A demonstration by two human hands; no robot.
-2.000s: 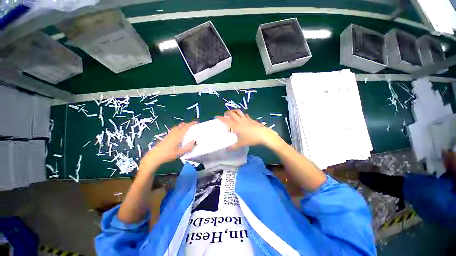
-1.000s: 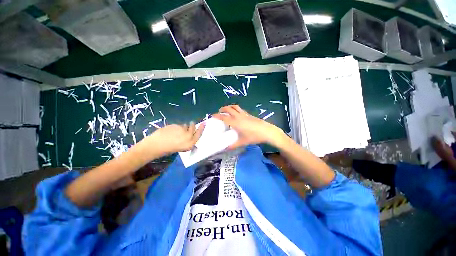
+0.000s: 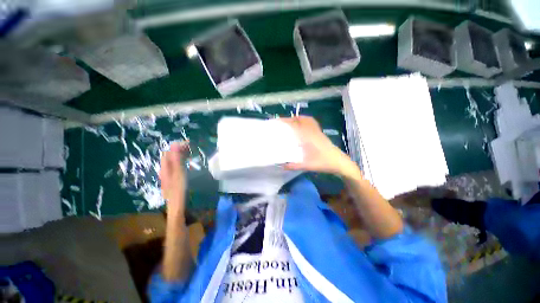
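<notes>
A white card box (image 3: 257, 144), part-folded or formed, is close in front of my chest at the bench's near edge. My right hand (image 3: 314, 145) holds it at its right side, with the thumb across the near right corner. My left hand (image 3: 173, 168) is off the box to its left, over the scattered white strips (image 3: 139, 163). It is blurred, and I cannot tell whether it pinches something small. The box's inside is not visible.
A stack of white blanks (image 3: 399, 133) lies to the right. Boxes with dark inserts (image 3: 327, 44) line the green surface behind. White boxes (image 3: 29, 139) are piled at far left. Another person's blue sleeve (image 3: 512, 225) shows at the right, beside white card pieces (image 3: 515, 142).
My left hand has let go of the box and moved left. The box is turned and now shows a broad white face, still in my right hand.
</notes>
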